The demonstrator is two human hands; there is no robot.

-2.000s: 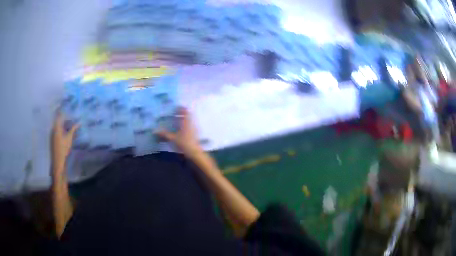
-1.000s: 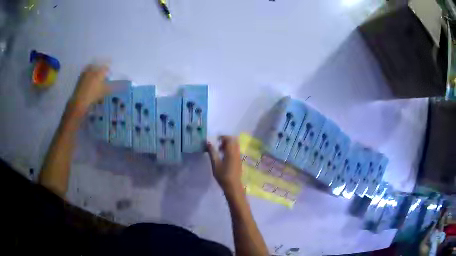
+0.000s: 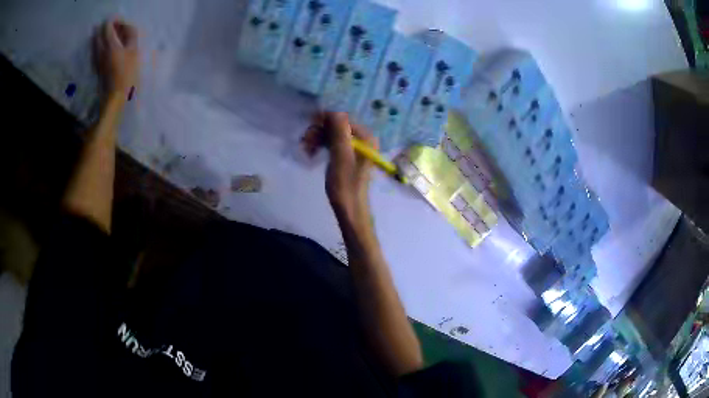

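Observation:
A row of several light blue retail boxes (image 3: 354, 58) with dark product pictures lies on the white table. My right hand (image 3: 342, 155) is at the row's near edge and holds a thin yellow pen-like tool (image 3: 376, 158), its dark end pointing right. A yellow label sheet (image 3: 455, 186) with white rectangles lies right of the hand, partly under the boxes. My left hand (image 3: 117, 62) is at the upper left, fingers curled, away from the boxes; nothing is clearly visible in it.
A longer row of blue boxes (image 3: 536, 148) runs down to the right. A brown carton (image 3: 680, 144) stands at the right edge. A small blue object (image 3: 71, 90) lies by my left forearm. A small brownish patch (image 3: 246, 183) is near the table's front edge.
My right hand now holds the yellow tool. My left hand has come off the boxes to the left. The view has shifted; the nearer box row now appears higher and further right.

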